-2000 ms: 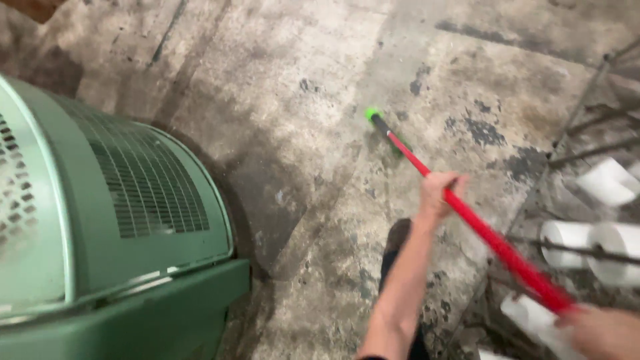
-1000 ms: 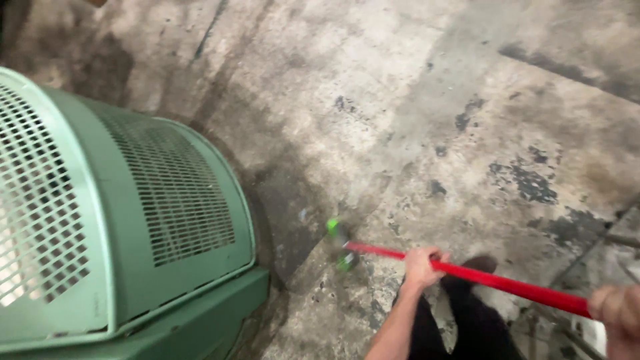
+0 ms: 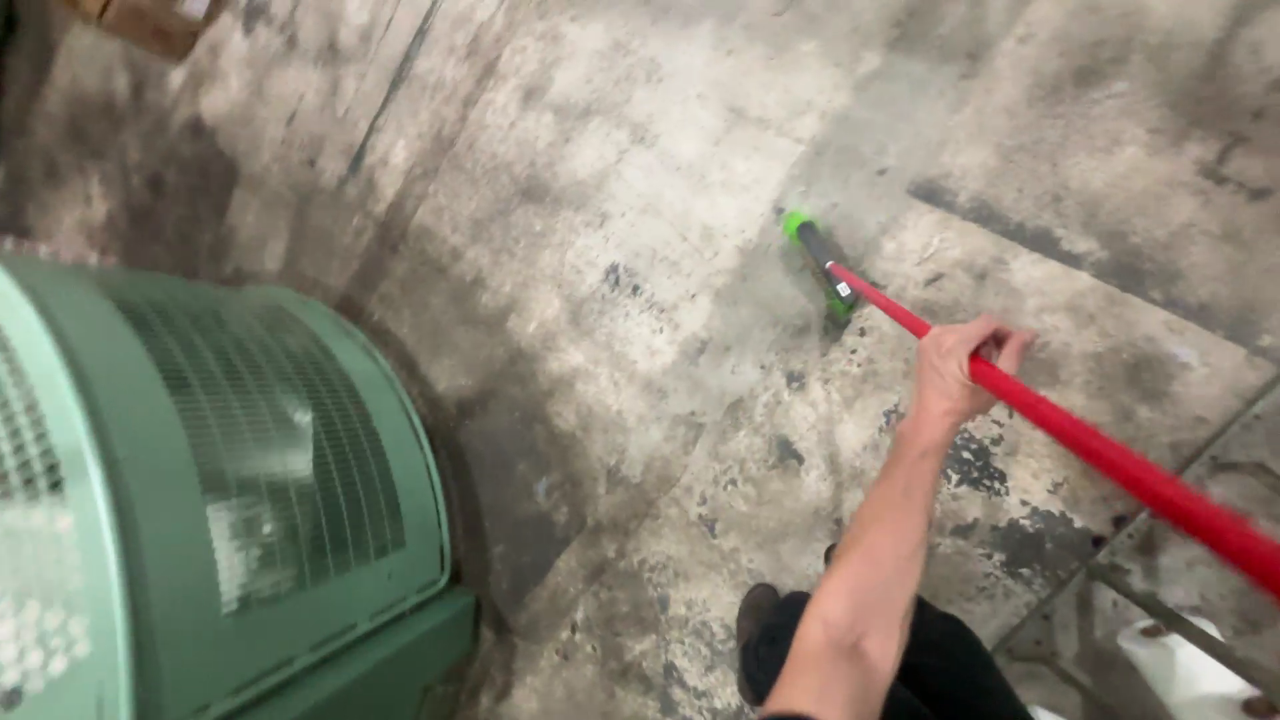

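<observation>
My left hand [image 3: 962, 368] is closed around the red handle of a push broom [image 3: 1090, 440], right of the middle of the head view. The handle runs from the right edge down to a dark broom head [image 3: 826, 262] with bright green ends, which rests on the stained concrete floor [image 3: 640, 300]. My right hand is out of the picture, and the upper end of the handle is cut off at the right edge.
A green metal machine guard with mesh panels [image 3: 415, 470] fills the lower left. At the lower right is a metal rack frame [image 3: 1170, 610] with white rolls [image 3: 1190, 665]. A cardboard box [image 3: 150, 22] lies at the top left. My legs and shoe [image 3: 757, 610] are at the bottom.
Since one second ago the broom head has moved away from beside the green guard, up and to the right across the floor. My right hand, seen on the handle before, has left the view.
</observation>
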